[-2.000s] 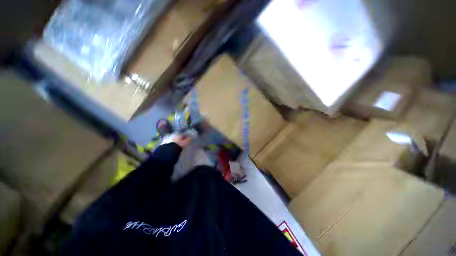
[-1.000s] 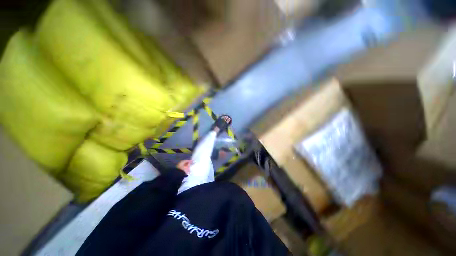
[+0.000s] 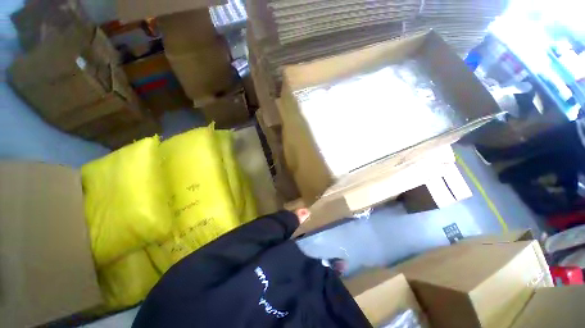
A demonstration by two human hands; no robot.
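My left hand (image 3: 302,215) is small in the middle, with only a few fingers showing beyond the black sleeve. It overlaps the lower corner of a large open carton (image 3: 301,150); I cannot tell whether it touches the carton or holds anything. The carton contains bright white, shiny material (image 3: 375,115), too overexposed to identify. My right hand is not clearly visible; a small blurred pinkish-dark shape by the jacket cannot be identified.
Yellow woven sacks (image 3: 192,186) stand at the left beside a brown carton (image 3: 45,243). Flat cardboard (image 3: 346,22) is stacked behind the open carton. More cartons (image 3: 474,275) are at lower right. Grey floor (image 3: 391,234) carries a yellow line.
The view has swung around. The yellow sacks now appear lower and more upright, and the large open carton has come into view. The white thing beside my left hand no longer shows.
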